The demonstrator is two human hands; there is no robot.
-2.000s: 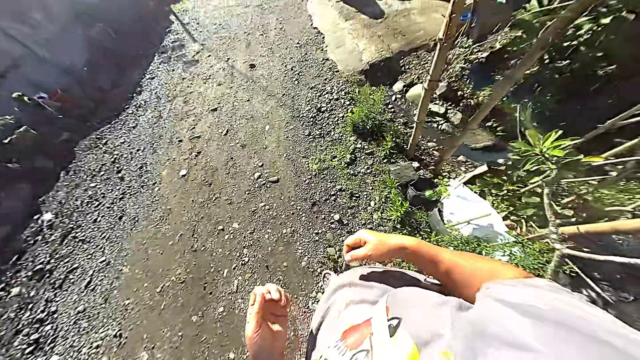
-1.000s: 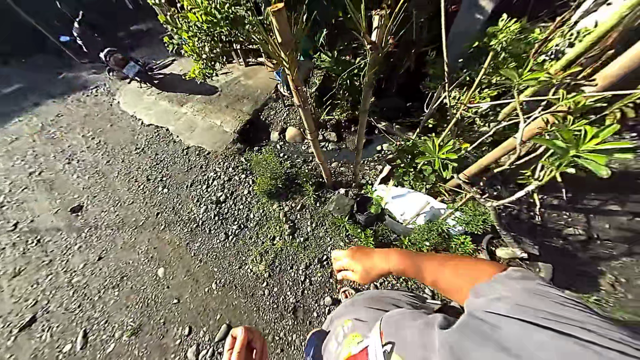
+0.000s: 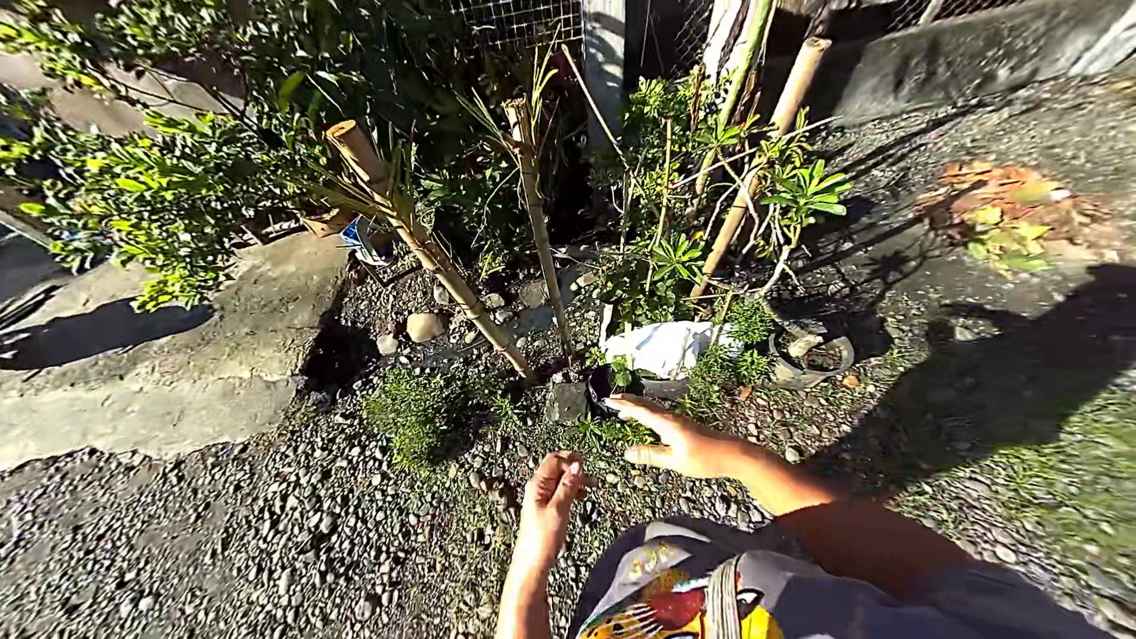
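Note:
My right hand (image 3: 679, 439) reaches forward with fingers extended, holding nothing, over the plants near a dark plant pot (image 3: 601, 383). To its left, my left hand (image 3: 552, 495) is raised above the gravel with its fingers curled; whether anything small is between them cannot be told. A grey stone block (image 3: 567, 402) lies beside the dark pot. Behind the pot is a white sack (image 3: 666, 348), partly covered by leaves. Two cut bamboo poles, one leaning (image 3: 457, 288) and one more upright (image 3: 541, 235), stand in the soil beyond my hands.
A concrete slab (image 3: 204, 355) lies at left below a leafy shrub (image 3: 177, 195). A low green plant (image 3: 413, 417) grows by the gravel. Right of the sack sits a round pot (image 3: 812, 359). A third bamboo pole (image 3: 754, 177), a concrete wall (image 3: 985, 58) and fallen leaves (image 3: 1012, 213) are farther back.
The view has swung right toward the plants and fence. My right hand has gone from curled to extended fingers. My left hand shows more fully than one second ago.

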